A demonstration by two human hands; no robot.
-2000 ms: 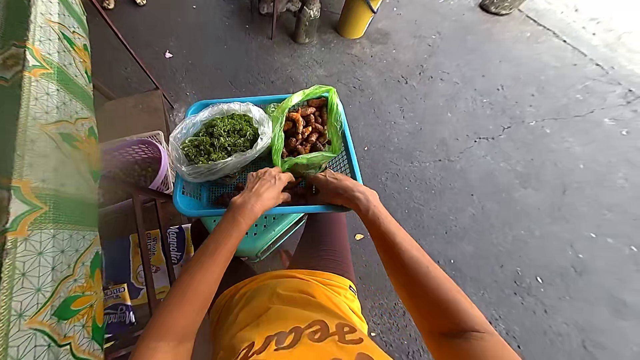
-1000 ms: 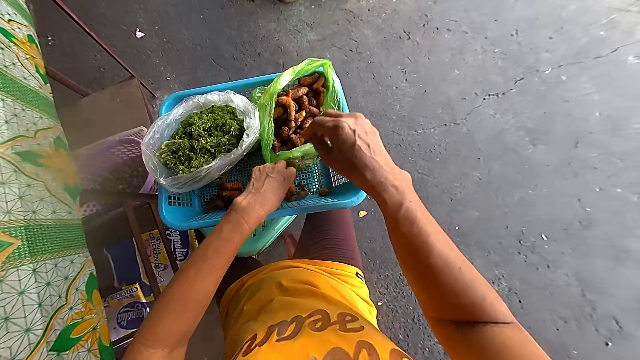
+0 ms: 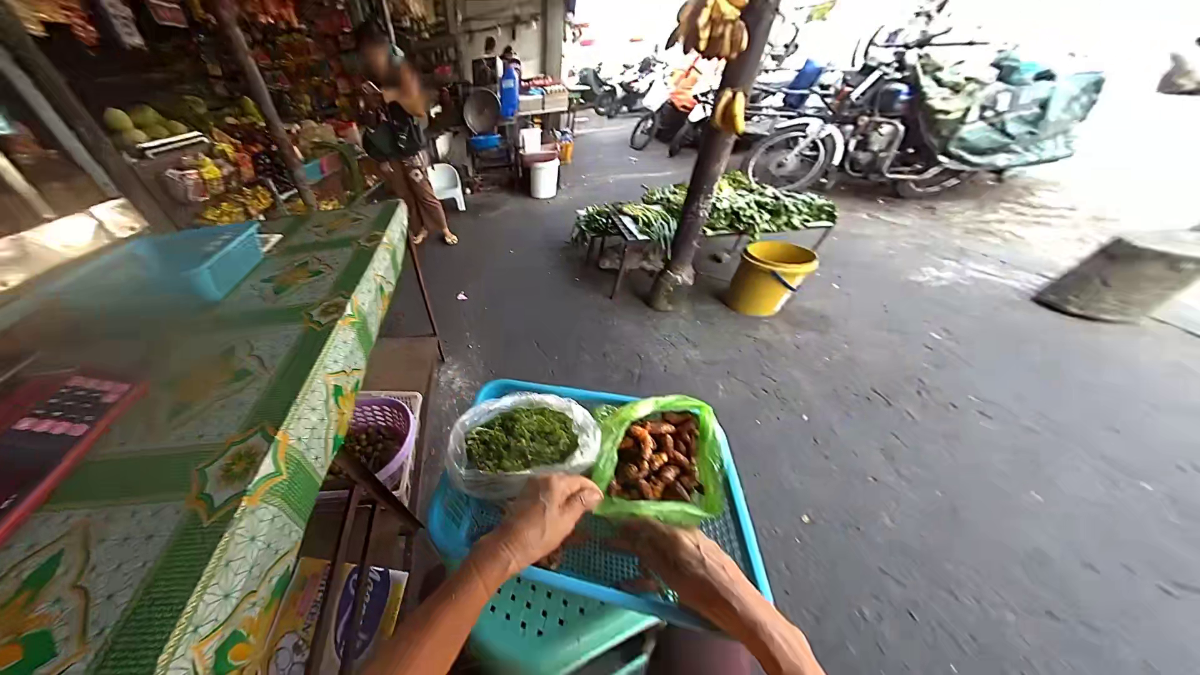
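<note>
A blue plastic basket (image 3: 741, 502) rests on a teal plastic stool or crate (image 3: 553, 623) in front of me. Inside it, on the left, a clear plastic bag (image 3: 478, 478) holds chopped green leaves (image 3: 522, 439). To its right an opened green plastic bag (image 3: 705, 469) is filled with brown, finger-like pieces that look like turmeric roots (image 3: 656, 457). My left hand (image 3: 548, 516) is at the green bag's lower left corner, its fingers bent; whether they pinch the plastic is unclear. Just below that bag is my right hand (image 3: 666, 553), blurred, its fingertips hidden. A few brown pieces lie loose near my left hand.
A table with a patterned cover (image 3: 309, 450) runs along the left, with another blue basket (image 3: 211, 262) on it. Beneath its edge sits a purple basket (image 3: 398, 441). Ahead are a post (image 3: 703, 187), a yellow bucket (image 3: 771, 277), a low table of greens (image 3: 750, 208) and a standing person (image 3: 403, 131).
The view has tilted up strongly. My right hand, over the green bag's right part a second ago, is now below that bag.
</note>
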